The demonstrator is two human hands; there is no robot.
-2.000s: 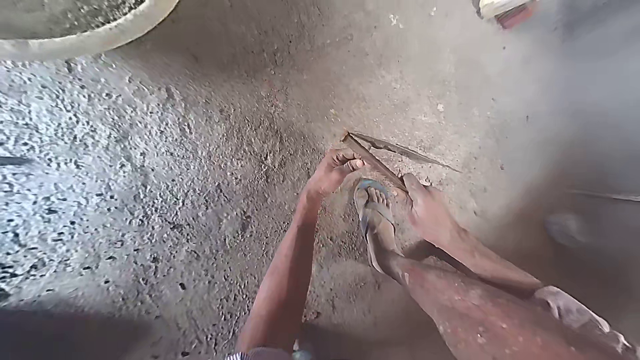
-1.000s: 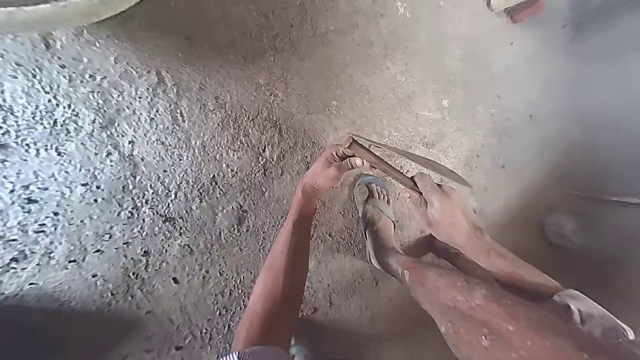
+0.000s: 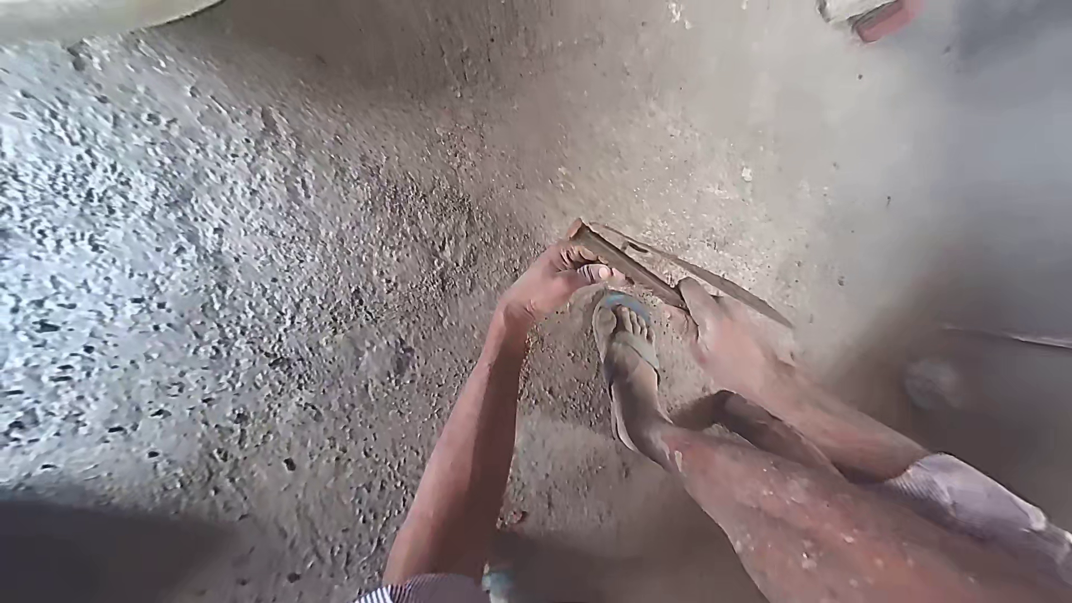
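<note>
In the head view my left hand (image 3: 557,280) grips the upper left end of a brown wooden bar (image 3: 628,261), its thumb and fingers on the near side. My right hand (image 3: 724,331) is closed around the bar's lower right end. Behind the bar and close along it runs a long, thin, tapering blade-like piece (image 3: 712,279), dull and dusty, whose tip points down to the right past my right hand. Whether the piece is joined to the bar cannot be told. Just below the bar, between my hands, is my foot in a sandal (image 3: 632,343).
Rough, gritty ground (image 3: 293,318) spreads to the left. The rim of a large round basin (image 3: 109,18) shows at the upper left. A pale and red block (image 3: 879,18) lies at the top right. A thin strip (image 3: 1030,339) lies at the right edge.
The blade-like piece beside the bar has changed its angle a little. Both hands have kept their hold on the bar. The view has shifted slightly.
</note>
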